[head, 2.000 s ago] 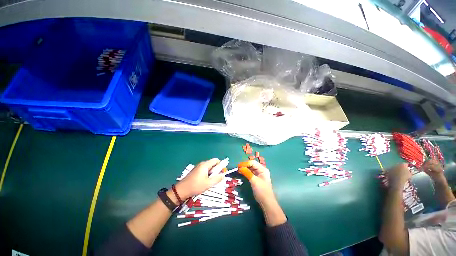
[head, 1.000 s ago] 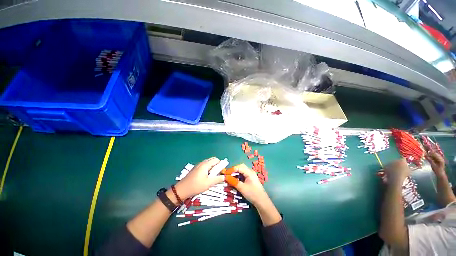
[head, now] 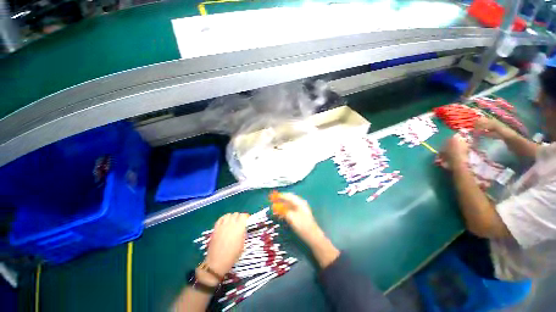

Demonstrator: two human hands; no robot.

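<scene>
A pile of red-and-white sleeved leads (head: 259, 259) lies on the green bench in front of me. My left hand (head: 227, 241) is over the left side of the pile, back of the hand up. Its fingertips are hidden, so I cannot tell if it holds a lead. My right hand (head: 295, 216) is just right of and beyond the pile's top. Its orange-covered fingertips are close together and blurred; I cannot tell if anything is between them.
A blue bin (head: 79, 201) and shallow blue tray (head: 190, 173) stand left. A cream box (head: 341, 125) with a clear bag (head: 259, 164) lies behind. More leads (head: 364, 163) lie right. A co-worker's arm (head: 472, 198) handles parts by red wires (head: 456, 116). A metal-edged shelf (head: 256, 70) crosses above.
The view has swung up and to the right, showing more of the shelf and co-worker. My hands were together over the pile and are now apart, the right one farther right.
</scene>
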